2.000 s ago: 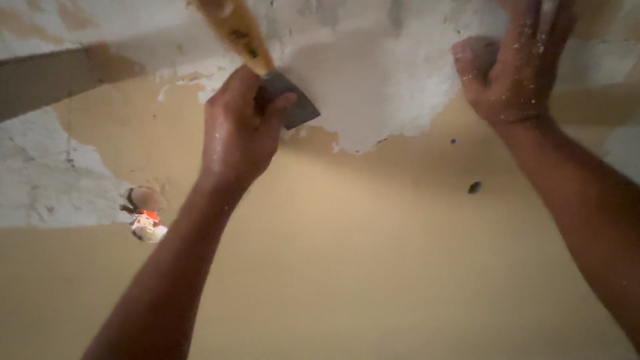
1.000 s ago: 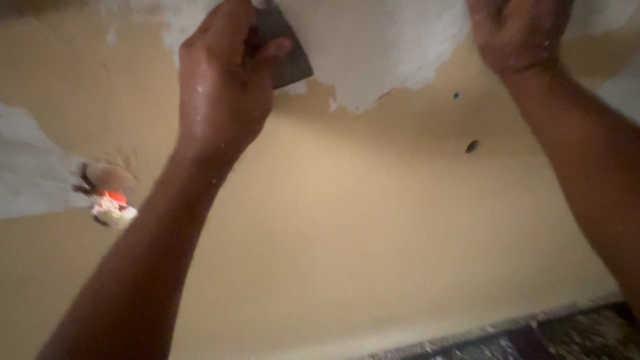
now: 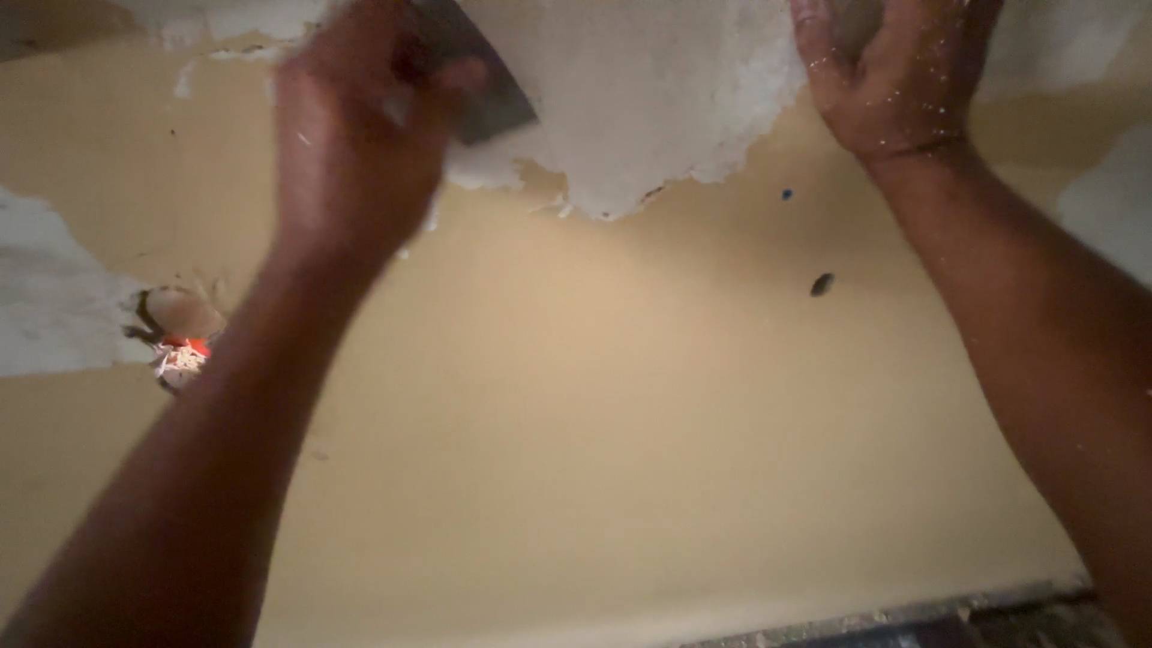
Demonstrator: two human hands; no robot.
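My left hand, slightly blurred, grips a putty knife at the upper left; its dark flat blade lies by a grey-white scraped patch on a yellow painted wall. The knife's handle is out of view above. Ragged paint edges run along the bottom of the patch. At the upper right is my right hand, speckled with white bits, its fingertips cut off by the top edge. It lies near the wall beside the patch, and no tool shows in it.
A broken hole with something orange-red and pale debris is at the left, partly behind my left forearm. A small dark hole and a blue dot mark the wall's right part. A rough, dark edge runs along the bottom right.
The view has tilted downward since the first frame, bringing the rough lower edge into sight. The knife's handle, seen in the first frame, is now outside the view. My left hand still holds the knife.
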